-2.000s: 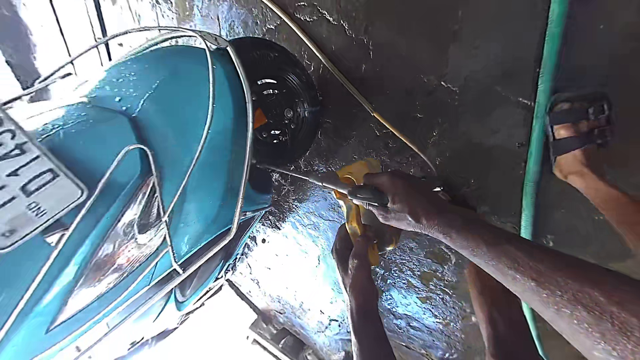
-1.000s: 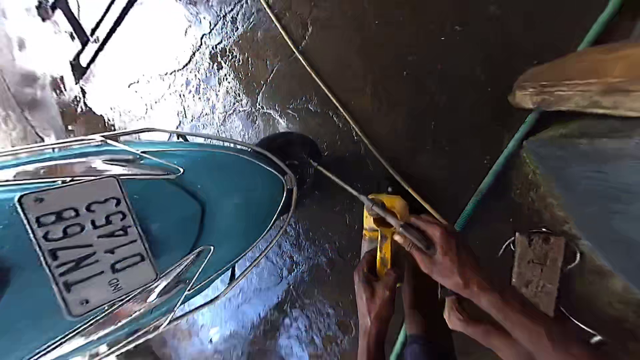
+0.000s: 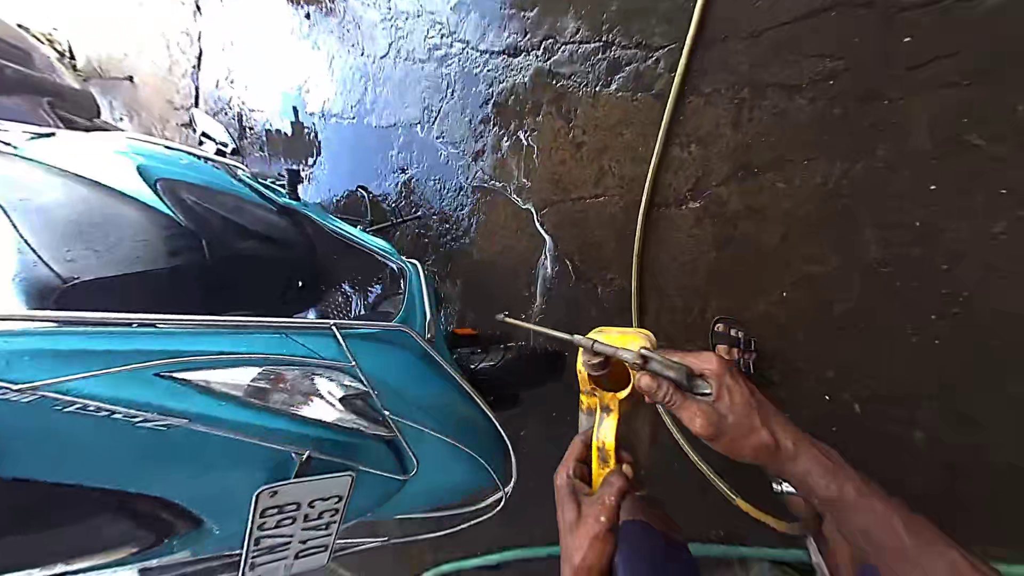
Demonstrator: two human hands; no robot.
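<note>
My left hand (image 3: 590, 500) grips the handle of a worn yellow plastic can (image 3: 606, 416), low in the middle. Across the can's top lies a metal spray gun (image 3: 648, 362) with a thin nozzle tube pointing left, and my right hand (image 3: 708, 400) is closed around its grip. Whether the gun is fixed to the can, I cannot tell. A teal scooter (image 3: 448, 448) with chrome guard rails stands to the left, its rear end towards the can. The tyre (image 3: 512, 368) shows darkly just left of the nozzle.
A thin yellowish hose (image 3: 645, 200) runs down the wet, cracked floor (image 3: 800, 160) and bends under my right forearm. A green hose (image 3: 504, 556) crosses the bottom edge. A sandalled foot (image 3: 732, 344) is just beyond my right hand. The scooter's number plate (image 3: 300, 524) is at lower left.
The view has shifted and turned a lot. Both hands keep hold of the spray gun and yellow can. The nozzle pointed at the scooter's wheel before; now it points above the tyre.
</note>
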